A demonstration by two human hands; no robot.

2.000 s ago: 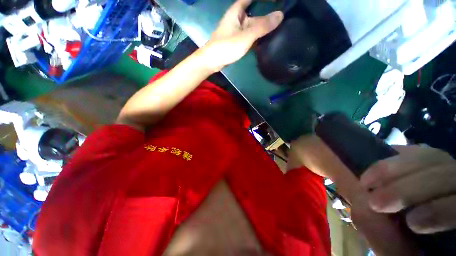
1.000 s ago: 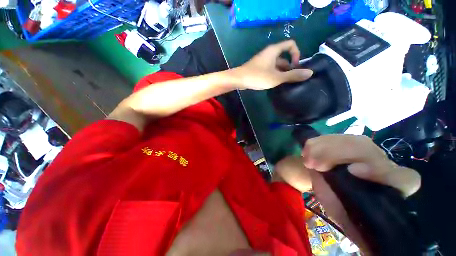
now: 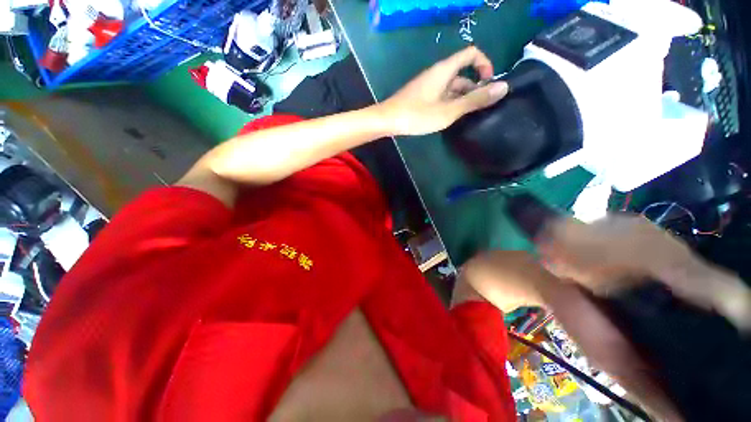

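The white camera housing [image 3: 638,124] lies on the green mat at the upper right, with a dark square panel on it. Its glossy black camera ball [image 3: 519,128] points left. My left hand [image 3: 445,95] has thumb and curled fingers at the ball's upper left edge; the exact contact is partly hidden. My right hand [image 3: 634,251], blurred, is shut around the black electric screwdriver [image 3: 531,216] below the ball. The screwdriver's tip is apart from the ball and too blurred to make out. The rear of its body is dark at the lower right.
A thin blue-handled screwdriver [image 3: 461,192] lies just below the ball. A bright blue block [image 3: 428,12] is at the top edge. A blue crate [image 3: 177,37] of camera parts stands upper left. A white tissue [image 3: 591,200] and thin wires lie below the housing. A black cable hangs lower right.
The housing first came into fuller view, then shifted slightly up in the picture. My left hand stays at the ball. My right hand with the electric screwdriver moved left, then slightly back right.
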